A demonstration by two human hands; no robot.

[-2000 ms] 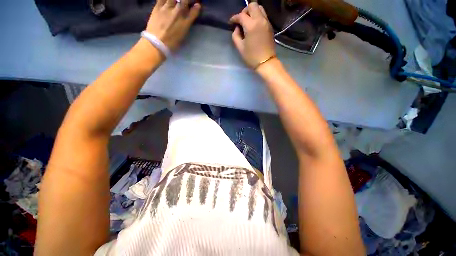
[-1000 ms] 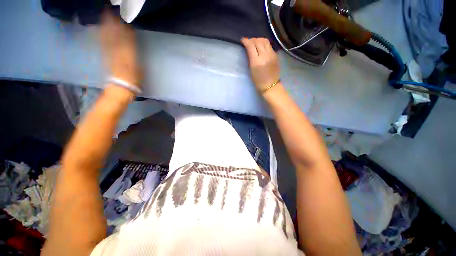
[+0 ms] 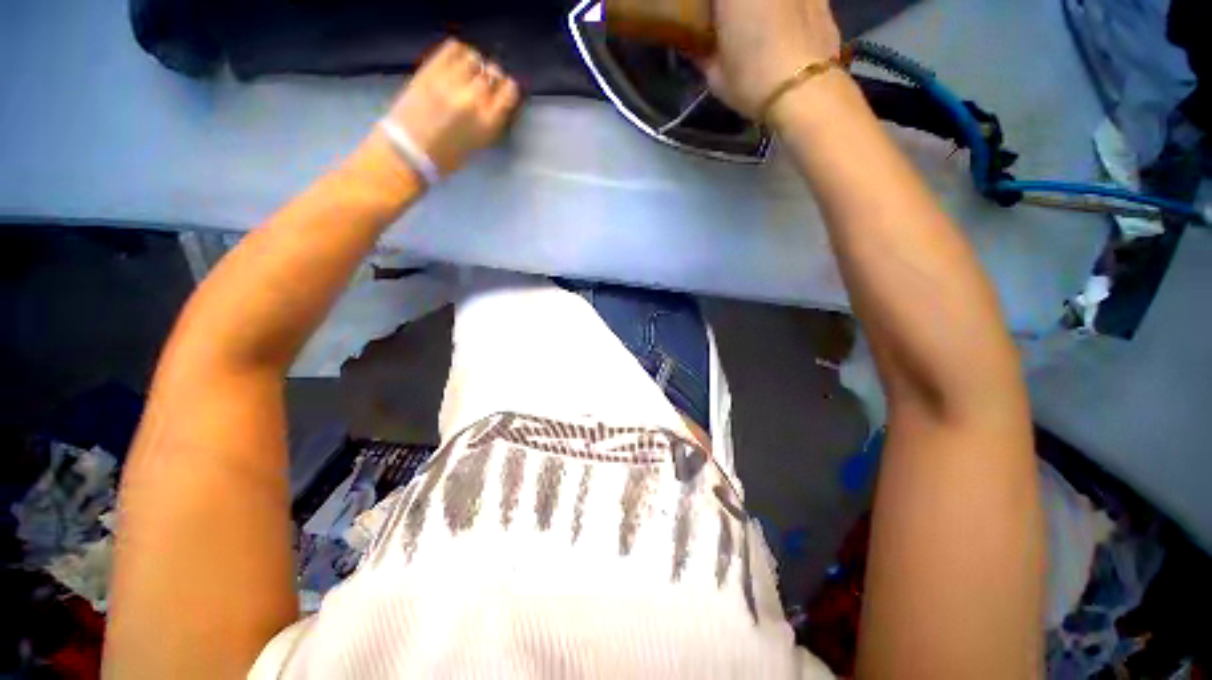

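Note:
A dark garment [image 3: 306,37] lies along the top of the picture, its far part cut off by the edge. The steam iron [image 3: 671,113] rests at the right part of the garment, its pale-rimmed plate partly over the cloth's near edge. My right hand [image 3: 774,47] is closed around the iron's brown handle, partly cut off by the top edge. My left hand [image 3: 465,106] lies at the garment's near edge, left of the iron, fingers curled on the cloth; it seems to pinch the edge.
The pressing table [image 3: 585,219] is pale blue-grey. A blue hose [image 3: 1077,197] runs right from the iron. Crumpled blue-grey cloth [image 3: 1136,67] lies at the top right, with a white scrap [image 3: 1093,299] below. Fabric heaps [image 3: 80,511] lie below on both sides.
My right hand has let go of the cloth edge and taken the iron's handle. The iron has moved left. My left hand has shifted right along the edge, and the white piece there no longer shows.

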